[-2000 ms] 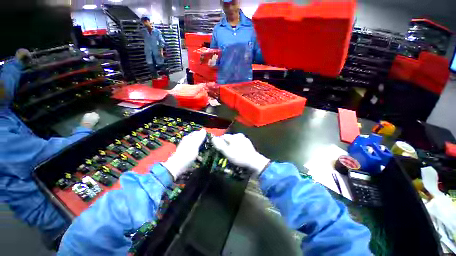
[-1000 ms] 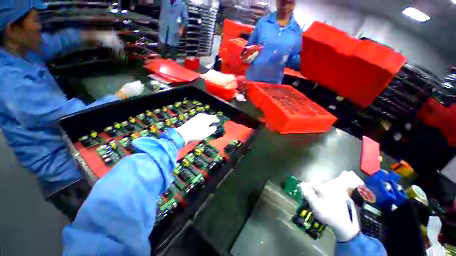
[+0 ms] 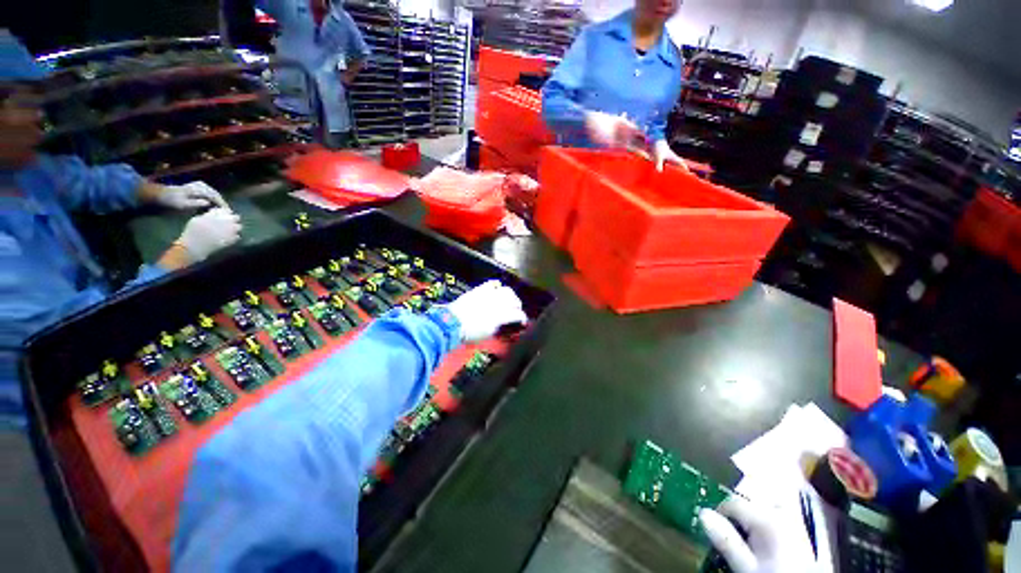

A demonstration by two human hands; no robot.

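My left hand, in a white glove, reaches into the right end of the black tray. A dark board part shows at its fingertips. Populated circuit boards with yellow parts lie in rows on the tray's red-orange liner. My right hand, also gloved, is at the bottom right, partly cut off by the edge. Its fingers are at the end of a green board panel, which lies over the corner of the greyish work mat.
Red-orange crates stand stacked behind the bench. A red strip, blue holder, tape roll, papers and a calculator lie at right. Gloved coworkers are at left and across. Red liner sheets lie at the back.
My left hand has moved to the tray's right end. The panel at my right hand now shows a plain green face instead of yellow parts. The coworker's hands across are now at the crates.
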